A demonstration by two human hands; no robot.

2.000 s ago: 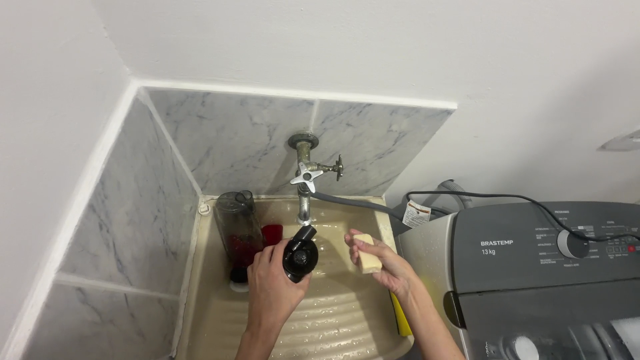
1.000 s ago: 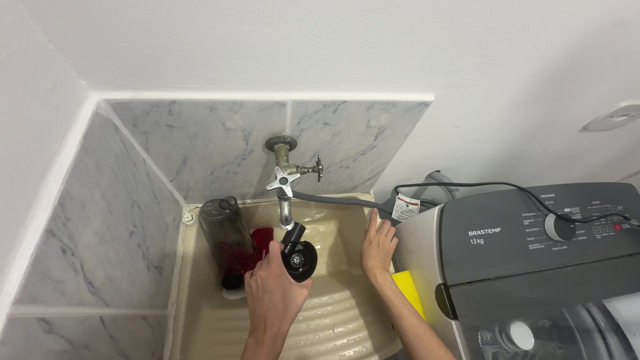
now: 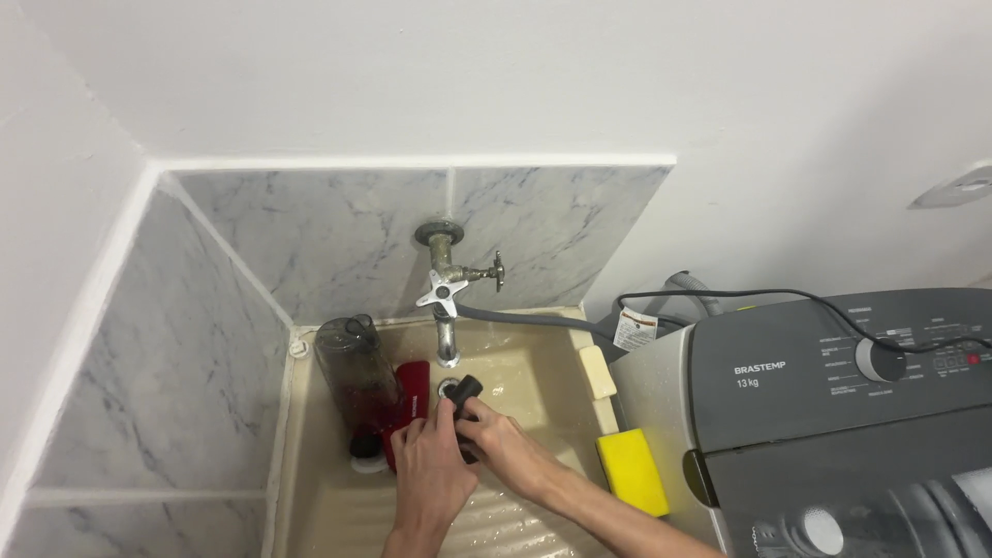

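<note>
Both hands meet low over the laundry sink (image 3: 535, 380), a little below the faucet spout (image 3: 447, 349). A black plastic part with a short tube (image 3: 467, 387) is between them. My left hand (image 3: 434, 465) grips it from the left, and my right hand (image 3: 504, 446) has its fingers on it from the right; much of the part is hidden by the fingers. Left of the hands, a clear tinted container (image 3: 356, 372) leans in the basin beside a red plastic piece (image 3: 415, 387). A black and white piece (image 3: 367, 453) lies near its lower end.
A bar of soap (image 3: 596, 372) and a yellow sponge (image 3: 632, 473) rest on the sink's right rim. A gray hose (image 3: 527, 318) runs from the faucet toward the washing machine (image 3: 775, 403). A black cord (image 3: 744, 293) crosses the machine's top. Marble-look tiles (image 3: 364, 240) back the sink.
The soap was in my right hand two seconds ago and now lies on the right rim. My right hand has moved left from the rim to the black part.
</note>
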